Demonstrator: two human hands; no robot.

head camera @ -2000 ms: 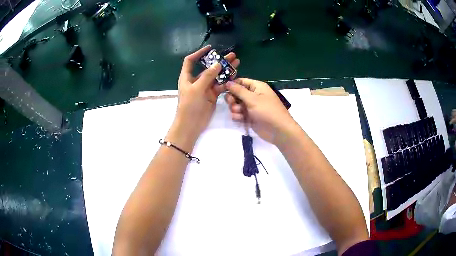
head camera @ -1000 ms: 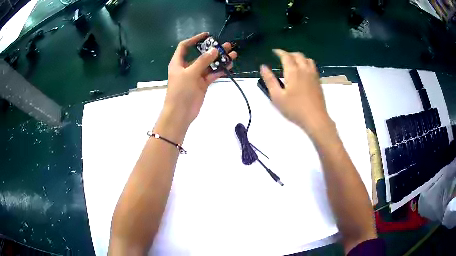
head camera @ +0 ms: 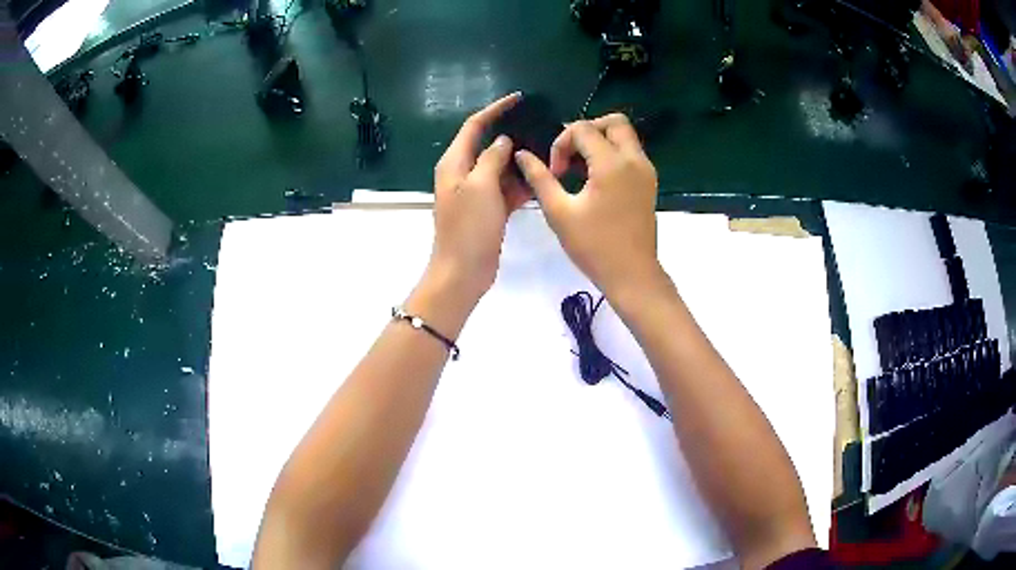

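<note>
A black adapter case (head camera: 533, 125) is held between my two hands above the far edge of the white work sheet (head camera: 507, 445). Its black outer face shows and the circuit board is hidden. My left hand (head camera: 477, 184) grips the case from the left, and my right hand (head camera: 602, 189) has its thumb and fingertips at the right side of it. A folded black DC cable bundle (head camera: 586, 340) lies on the sheet below my right hand. Its barrel plug (head camera: 660, 408) points toward my right forearm.
Half-assembled adapters (head camera: 282, 85) and cords lie scattered on the green bench (head camera: 468, 78). A grey metal post (head camera: 84, 161) stands at left. Rows of black case covers (head camera: 934, 384) lie on another white sheet at right. Cardboard (head camera: 843, 401) shows beside the work sheet.
My right hand has moved left from the black cover on the sheet's far edge to the case in my left hand. Black casing now hides the circuit board. That cover is gone from the edge.
</note>
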